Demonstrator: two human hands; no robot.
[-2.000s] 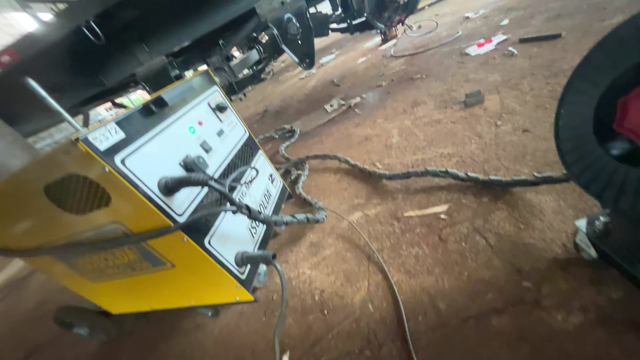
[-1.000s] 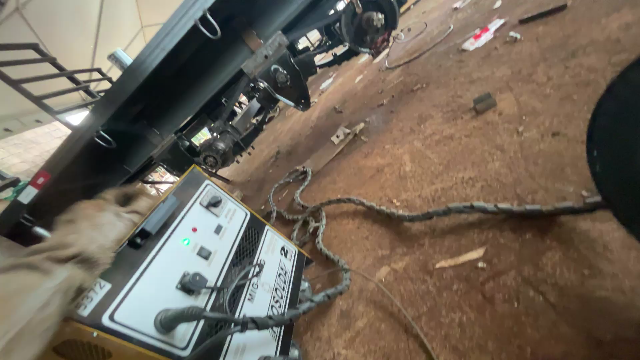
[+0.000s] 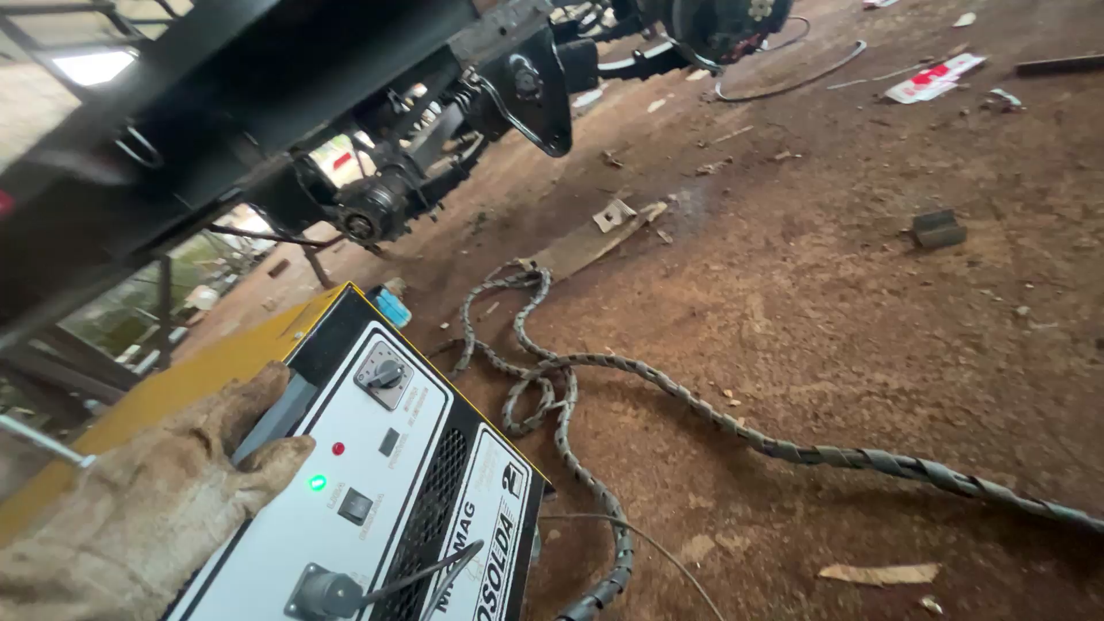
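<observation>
My left hand (image 3: 164, 492), in a worn, dirty leather work glove, comes in from the lower left. Its fingers and thumb close around the grey handle (image 3: 289, 414) at the top edge of a yellow MIG/MAG welding machine (image 3: 216, 345). The machine's white front panel (image 3: 405, 448) carries a rotary switch (image 3: 386, 375), a lit green lamp (image 3: 317, 483), a red lamp (image 3: 338, 448), a rocker switch (image 3: 354, 506) and a plugged-in round connector (image 3: 326, 593). My right hand is out of view.
A wrapped cable (image 3: 776, 450) loops beside the machine and runs right across the reddish-brown floor. A black vehicle chassis (image 3: 216, 103) spans the upper left. A flat strip (image 3: 582, 246), a small metal piece (image 3: 938, 229) and a red-and-white wrapper (image 3: 936, 79) lie on the floor.
My left hand, out of view two seconds ago, came in at the left and has closed around the machine's handle. The view has shifted, and the dark round object at the right has left it.
</observation>
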